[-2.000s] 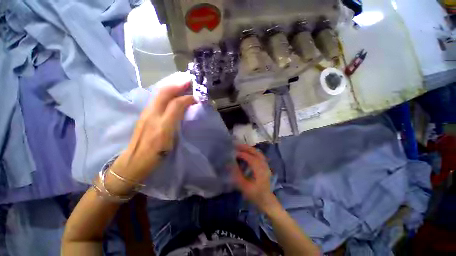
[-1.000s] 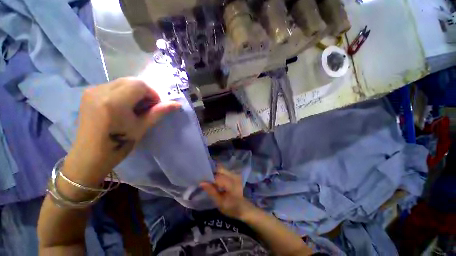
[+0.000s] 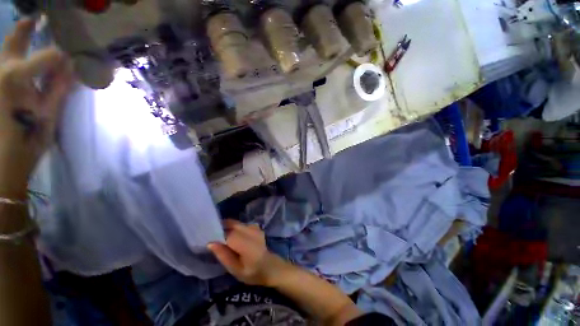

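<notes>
The light blue-grey garment piece runs from the brightly lit needle area down over the table's front edge. My right hand pinches its lower right edge between thumb and fingers. My left hand is at the far left, blurred and partly cut off, raised beside the upper left of the cloth; whether its fingers hold cloth is unclear. The overlock machine stands above, with a row of beige-brown tension knobs. Lamp glare hides the presser foot.
A forked metal bracket stands below the knobs. A white tape roll and red-handled snips lie on the table at right. A crumpled blue-grey heap hangs below the table edge. Red items are at far right.
The view has shifted right, so the machine sits further left. My left hand has moved up and left from the needle area. My right hand has moved from beside the cloth to pinching its lower edge.
</notes>
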